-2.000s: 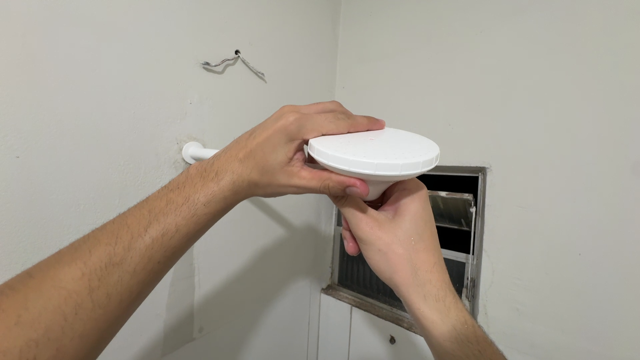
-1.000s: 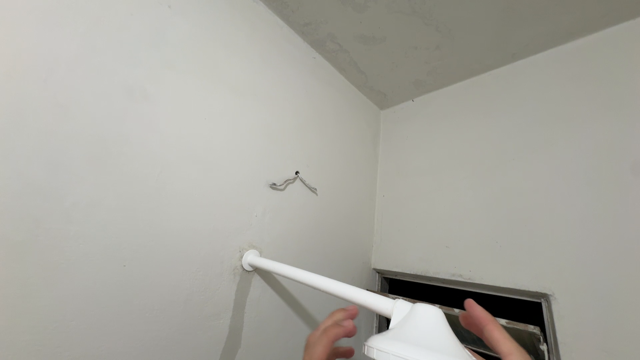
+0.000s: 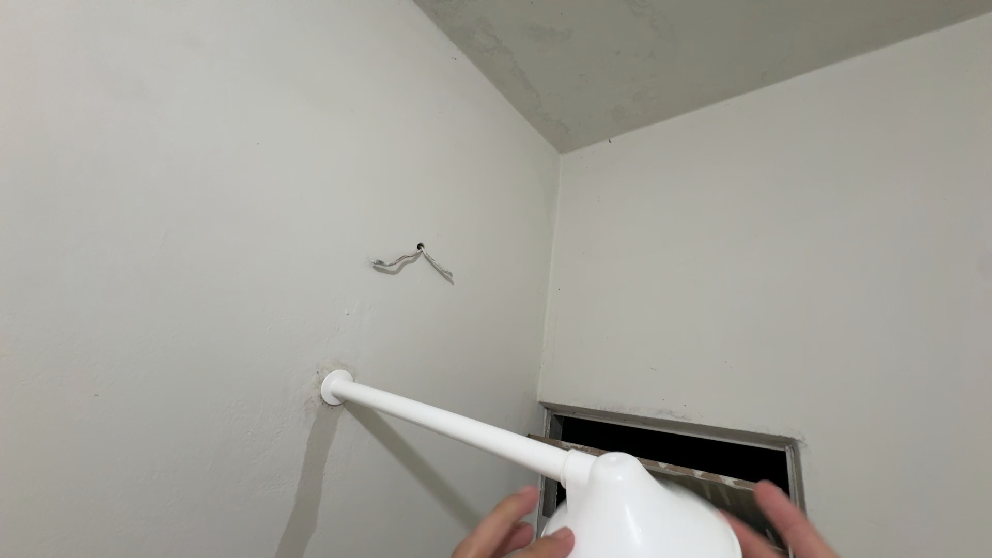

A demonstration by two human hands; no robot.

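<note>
A white plastic shower head (image 3: 632, 511) sits on the end of a white shower arm pipe (image 3: 457, 426), which comes out of the left wall through a round white flange (image 3: 337, 387). My left hand (image 3: 515, 535) is at the left side of the shower head, its fingers bent and a fingertip over the lower edge; whether it presses there I cannot tell. On the other side, my right hand (image 3: 783, 527) is slightly blurred, with its fingers spread and one finger partly behind the head. The frame's bottom edge cuts off both hands and the shower head's underside.
Two loose ends of wire (image 3: 422, 252) stick out of a small hole in the left wall above the pipe. A metal-framed window (image 3: 674, 425) with a tilted pane lies behind the shower head. The grey ceiling (image 3: 604, 62) meets both walls at the corner.
Two seconds ago both hands were around the shower head, the left across its rim, the right beneath it; now their fingers are spread at its sides. The view has tilted upward.
</note>
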